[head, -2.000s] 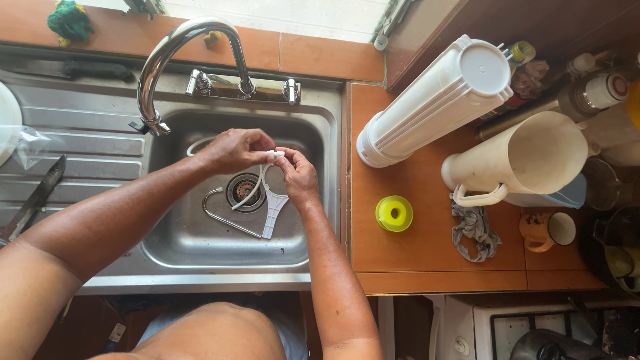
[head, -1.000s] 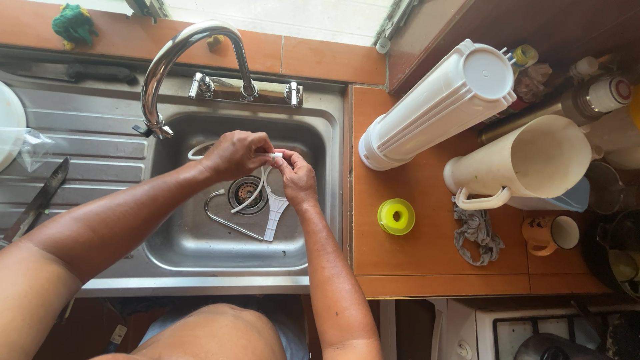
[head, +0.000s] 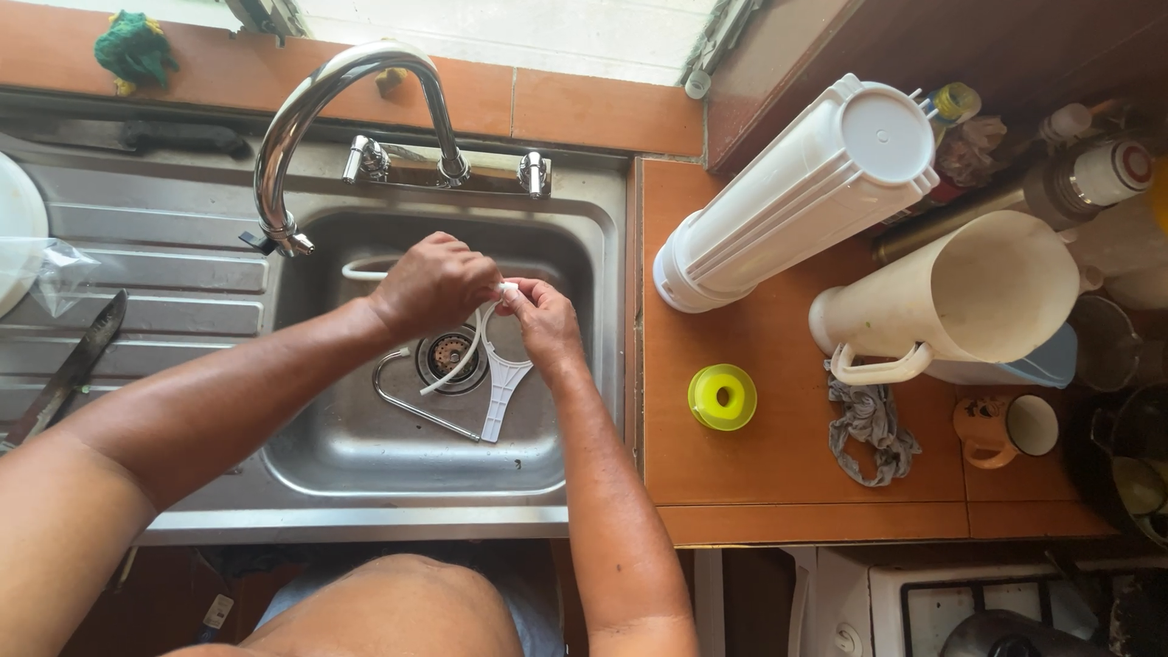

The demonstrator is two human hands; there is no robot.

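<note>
Above the stainless steel sink basin [head: 365,470], my left hand [head: 438,285] and my right hand [head: 546,330] meet at a small white plastic fitting [head: 507,287]. The right fingers pinch the fitting; the left fingers are closed close against it, and what they grip is mostly hidden. White flexible tubing [head: 465,358] hangs below the hands, one end near the drain [head: 452,354], and a white loop shows left of my left hand. In the basin lie a white plastic filter housing wrench [head: 504,392], partly behind my right hand, and a thin bent chrome spout [head: 415,408].
A chrome gooseneck faucet [head: 274,164] arches over the basin's left side. Two knives, one black-handled [head: 182,137] and one with a bare blade [head: 78,365], lie on the drainboard. On the right counter are a white filter housing [head: 794,196], yellow-green tape spool [head: 723,397], pitcher [head: 958,292], rag [head: 871,433] and mug [head: 1008,429].
</note>
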